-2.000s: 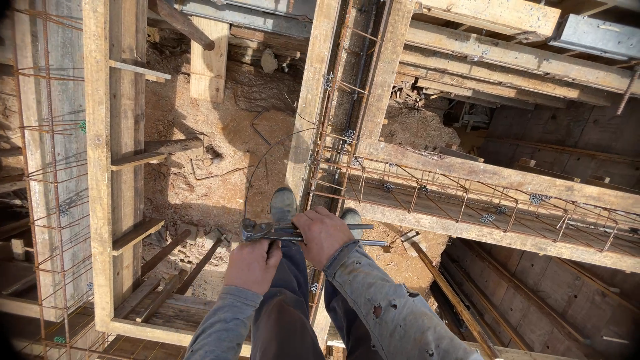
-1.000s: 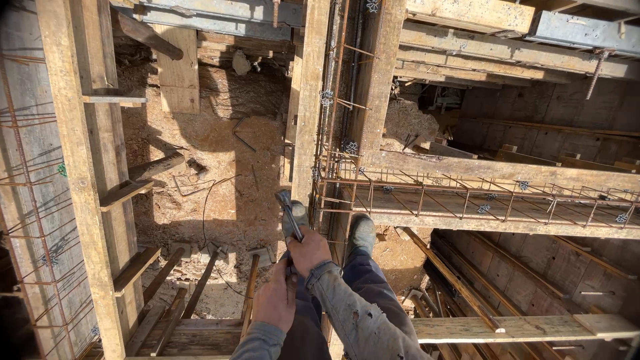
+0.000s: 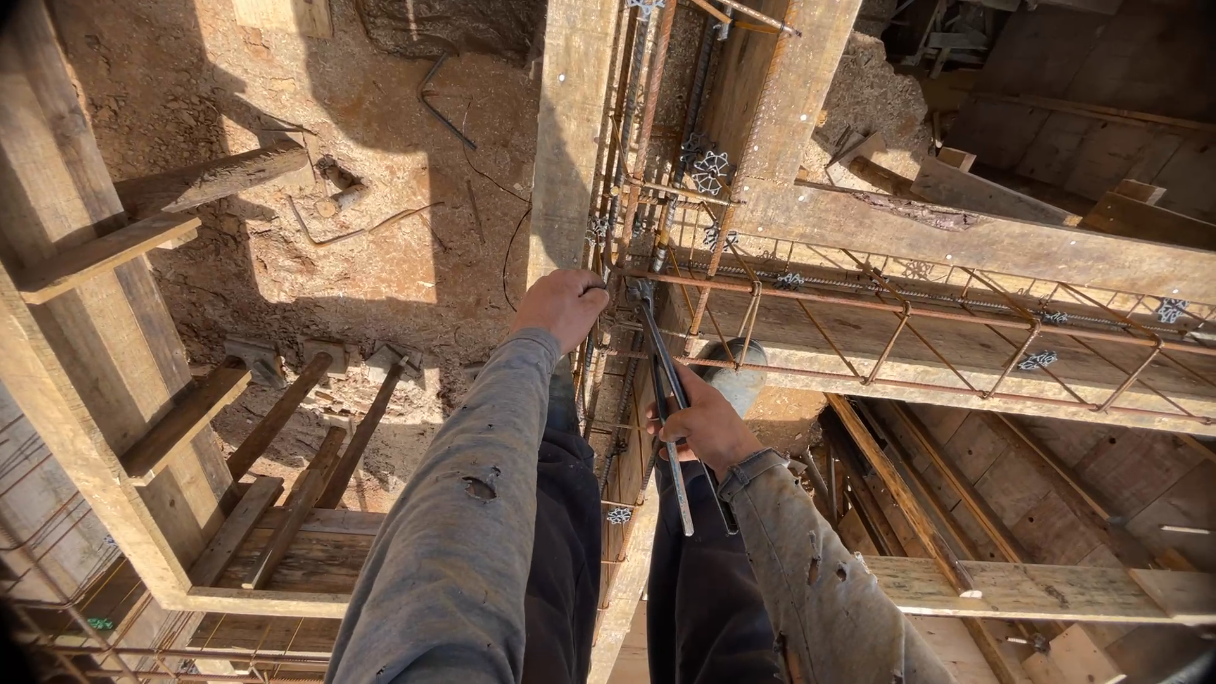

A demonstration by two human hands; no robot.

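My right hand (image 3: 701, 423) is closed around the long handles of metal end-cutting nippers (image 3: 662, 351). Their head lies among the rusty steel bars where two rebar cages meet. My left hand (image 3: 562, 306) is at the inner edge of the upright wooden formwork board (image 3: 573, 142), beside the bars, its fingers curled; whether it grips a bar or wire cannot be made out. From the junction, one rebar cage (image 3: 902, 323) runs right inside the timber formwork. Grey star-shaped plastic spacers (image 3: 711, 173) sit on the bars.
My boot (image 3: 736, 370) stands by the right-hand formwork. Below left is a dirt pit floor (image 3: 361, 218) with wooden props (image 3: 285, 408) and a bent bar (image 3: 442, 104). Timber formwork (image 3: 85, 456) edges the left side. Loose planks (image 3: 902, 484) slant through the lower right opening.
My hands were together on the nippers; now they are apart, the left at the board's edge, the right holding the nippers with their head down at the bars. The view is closer to the junction.
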